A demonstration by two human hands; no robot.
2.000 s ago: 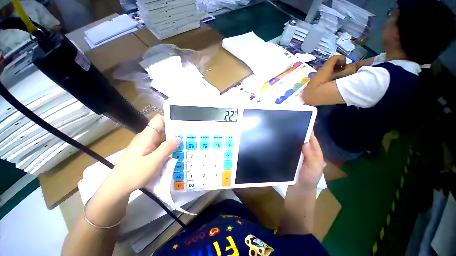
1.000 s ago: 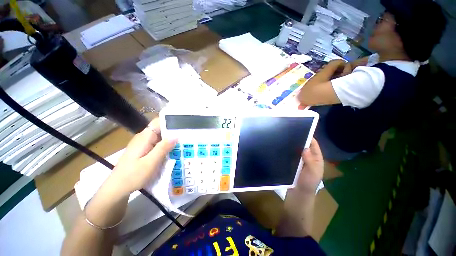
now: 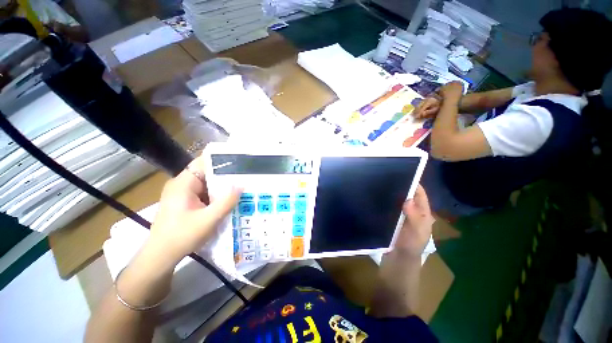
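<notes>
A white calculator with a dark writing tablet (image 3: 362, 204) is held up in front of me, face toward me. Digits show on its LCD, and blue, white and orange keys lie below. My left hand (image 3: 191, 211) grips its left edge, with the thumb over the upper left keys. My right hand (image 3: 413, 224) holds its right edge, with the thumb on the front rim; the other fingers are hidden behind it.
A black electric screwdriver (image 3: 111, 107) hangs at the left, with a black cord (image 3: 80, 182) crossing below. White stacks (image 3: 60, 161) stand at left. A clear bag (image 3: 235, 74) with white pieces lies beyond. A person (image 3: 530, 134) sits at right by a printed sheet (image 3: 389, 114).
My left thumb has moved a little right over the keys, and the calculator's left side has shifted and tilted slightly. The person at right has leaned and reached an arm over the printed sheet.
</notes>
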